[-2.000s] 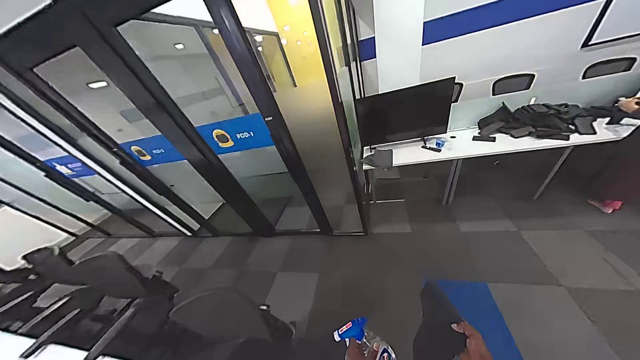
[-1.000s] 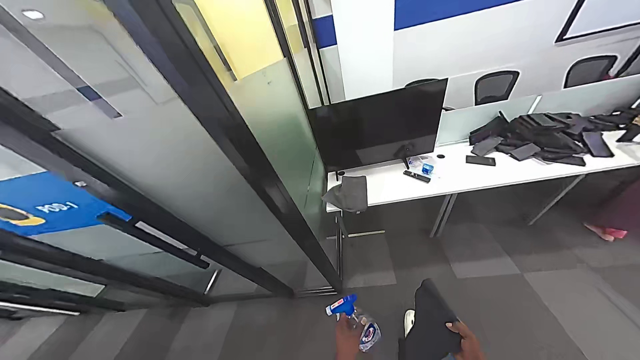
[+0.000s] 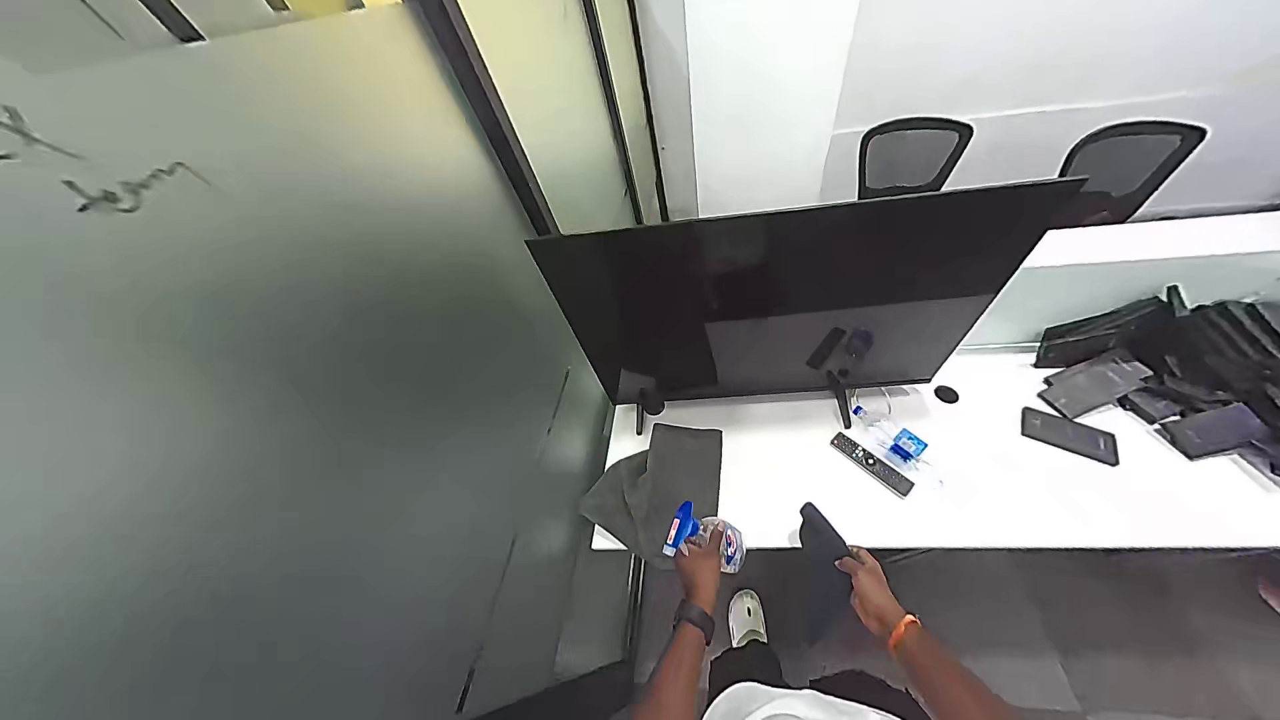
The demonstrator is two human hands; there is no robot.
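My left hand (image 3: 702,562) grips a clear spray bottle (image 3: 728,545) with a blue trigger head, over the near left edge of a white table. A dark grey cloth (image 3: 822,570) hangs from my right hand (image 3: 866,588), its upper tip overlapping the table's front edge. Another dark grey cloth (image 3: 685,465) lies folded on the table's left end, just behind the spray bottle. Behind it stands a large black flat-screen television (image 3: 790,290) on short feet. A black remote control (image 3: 872,464) and a clear plastic bottle (image 3: 905,445) with a blue label lie in front of the screen.
A frosted glass partition (image 3: 330,400) rises close on the left. On the white table (image 3: 770,490), dark flat devices (image 3: 1068,436) and a heap of black items (image 3: 1190,350) lie to the right. Mesh-backed chairs (image 3: 912,158) stand behind. A carpeted floor (image 3: 990,620) runs below the table.
The view has moved much closer to the table and television. My hands, still holding the spray bottle and cloth, are now at the table's front edge; earlier they were over the floor.
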